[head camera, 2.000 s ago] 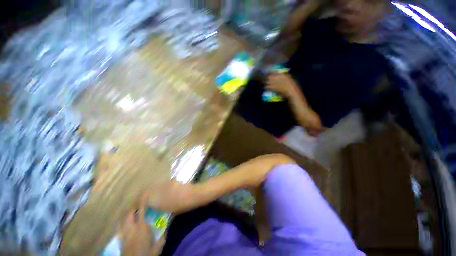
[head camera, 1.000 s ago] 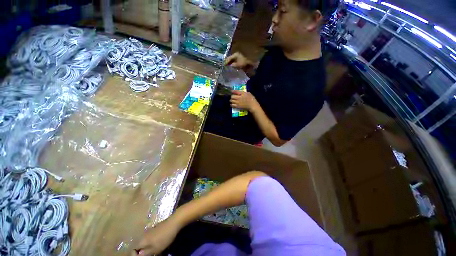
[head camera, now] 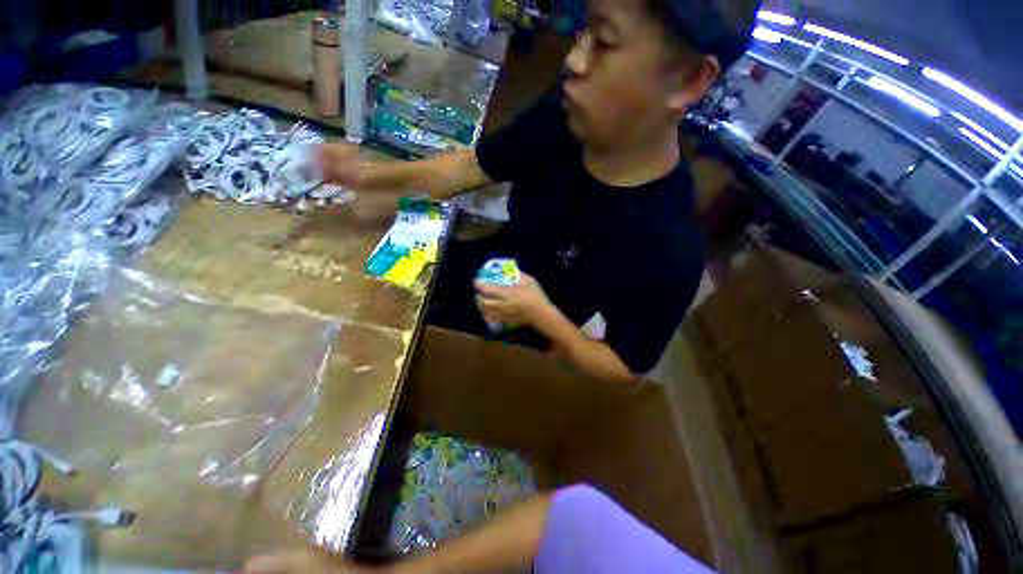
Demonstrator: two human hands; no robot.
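Note:
My right hand (head camera: 294, 562) is at the bottom edge of the picture, over the near table edge. It is blurred and mostly cut off, so its fingers and anything in them are hidden. My left hand is not in view. A near heap of white-grey coiled cables (head camera: 47, 540) lies at the bottom left, one USB plug pointing right. Below the table edge, teal-yellow packs (head camera: 460, 488) lie in an open brown carton (head camera: 538, 392), partly behind my forearm.
A second worker (head camera: 595, 241) in a dark shirt holds a teal-yellow bag and reaches over the far cable heap (head camera: 241, 157). Printed bags (head camera: 406, 244) lie on the far table edge. Clear plastic (head camera: 191, 359) covers the brown table. Brown cartons (head camera: 785, 392) stand at right.
The view has steadied and shifted. My left hand, seen two seconds ago near a teal-yellow bag, is out of view. My right hand is lower. The second worker's arm now reaches over the cables.

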